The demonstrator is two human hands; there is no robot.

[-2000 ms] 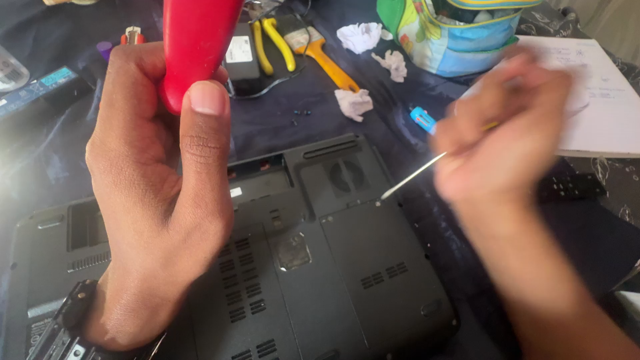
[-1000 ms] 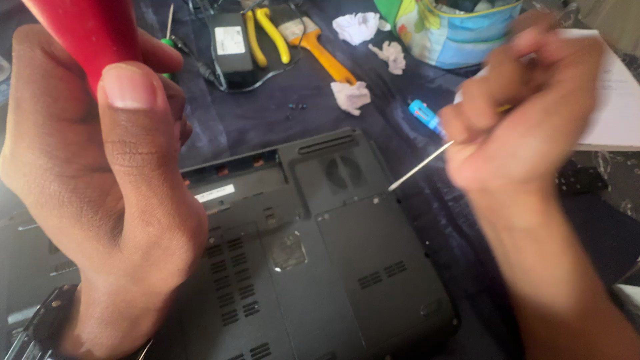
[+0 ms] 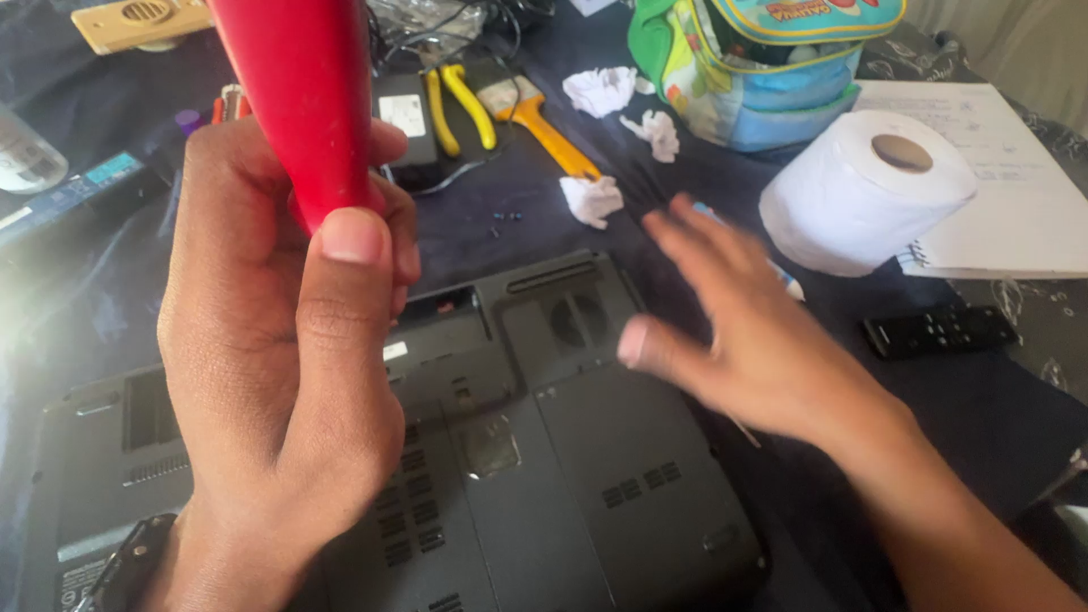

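Note:
My left hand (image 3: 289,340) is closed around a smooth red object (image 3: 310,110), possibly a handle, raised over the left part of an upturned laptop (image 3: 544,476). The laptop's battery bay is open and the fan grille shows at its upper right. My right hand (image 3: 739,331), blurred, has its fingers spread above the laptop's right edge and holds nothing that I can see. A thin metal shaft (image 3: 746,430) shows just below that palm, beside the laptop; its other end is hidden. Small dark screws (image 3: 506,218) lie on the dark cloth beyond the laptop.
Beyond the laptop lie yellow-handled pliers (image 3: 459,106), a brush (image 3: 548,136), a black adapter (image 3: 406,127) and crumpled paper (image 3: 592,201). At right are a toilet roll (image 3: 850,204), a notebook (image 3: 1011,212), a remote control (image 3: 939,331) and a colourful bag (image 3: 748,93). A laptop battery (image 3: 76,200) lies at left.
My right hand has opened its fingers; earlier they were curled around a thin-shafted screwdriver whose tip was near the laptop's upper right edge. The toilet roll now shows. My left hand still grips the red object.

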